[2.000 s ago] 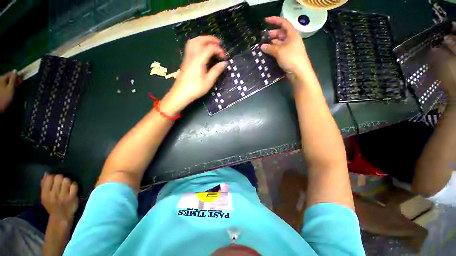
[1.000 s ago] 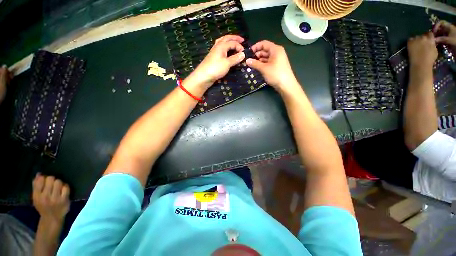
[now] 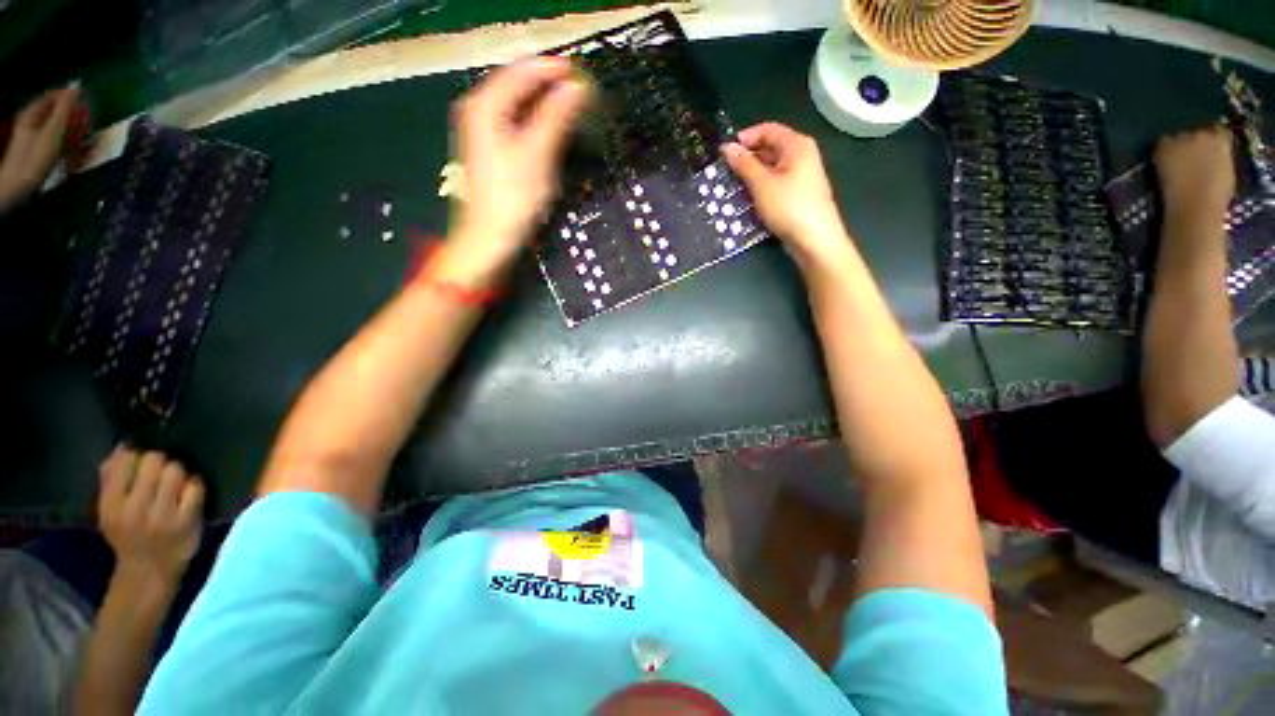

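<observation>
A black panel (image 3: 610, 253) lies at a slant on the dark green mat. Paired rows of white squares show on its near part, and denser dark rows on its far part. My left hand (image 3: 515, 147) is blurred, raised over the panel's left edge with thumb and fingertips close together; whether it holds anything cannot be told. My right hand (image 3: 783, 179) is at the panel's right edge, thumb and forefinger together there; a small part between them cannot be made out. Beige pieces (image 3: 452, 181) lie left of the panel, mostly hidden by my left hand.
A panel with dotted rows (image 3: 165, 266) lies left; small pale bits (image 3: 386, 210) lie between. A fan (image 3: 870, 92) stands beyond my right hand. A dense-rowed panel (image 3: 1042, 210) lies right. Neighbours' hands show at left (image 3: 151, 506) and right (image 3: 1193, 171).
My hands met over the panel a second ago. My left hand has since moved left and away from me; my right hand has moved slightly right, to the panel's edge. White squares are uncovered again.
</observation>
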